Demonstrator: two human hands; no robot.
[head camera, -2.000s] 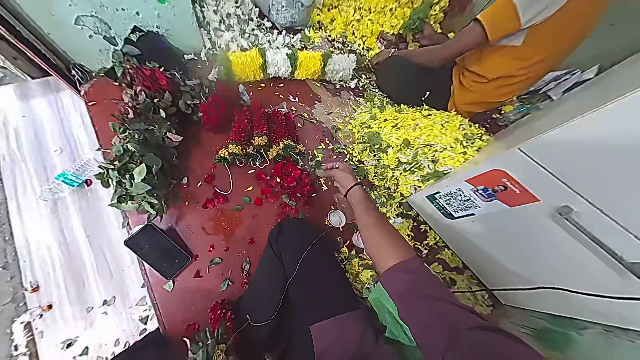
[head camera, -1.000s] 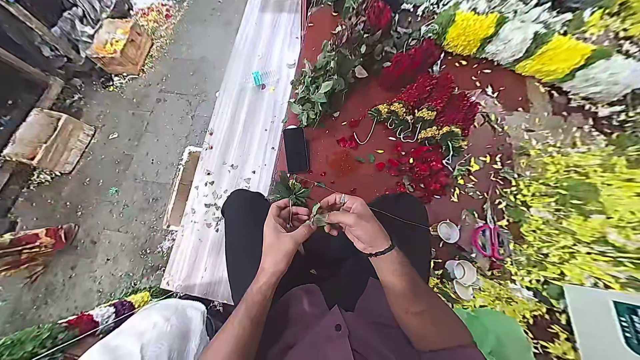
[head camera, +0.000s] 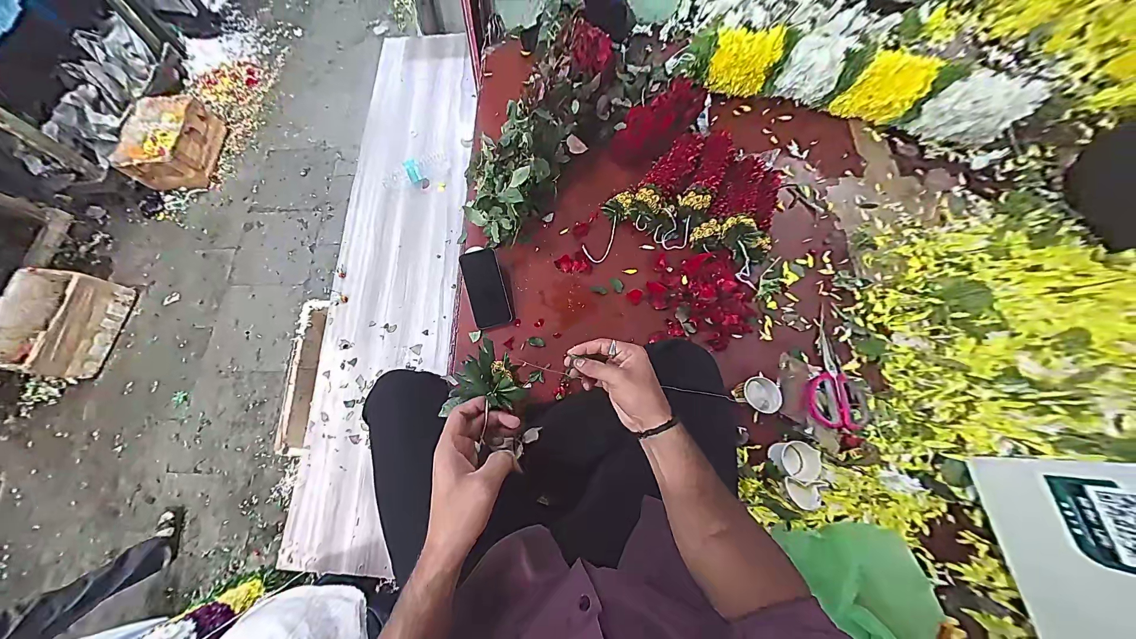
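Observation:
My left hand (head camera: 475, 461) holds a small bunch of green leaves (head camera: 486, 382) with a few yellow bits, its stems between thumb and fingers above my lap. My right hand (head camera: 621, 382) pinches a thin thread (head camera: 697, 390), which runs left to the bunch and right toward a white cup (head camera: 761, 394). Beyond my hands lie loose red petals (head camera: 706, 293) and several red flower garlands (head camera: 710, 169) with yellow and green ends and white strings. Pink-handled scissors (head camera: 834, 399) lie to the right of my right hand.
A black phone (head camera: 486, 288) lies near the red surface's left edge, below leafy stems (head camera: 510, 177). A white board (head camera: 399, 186) runs along the left. Yellow petals (head camera: 1021, 328) are heaped at the right. A yellow and white garland (head camera: 887, 86) lies at the top. Wooden crates (head camera: 67, 319) stand on the pavement.
My right hand, earlier stretched toward the garlands, came back over my lap beside my left. Since one second ago, my hands have moved apart with thread between them. The view has turned.

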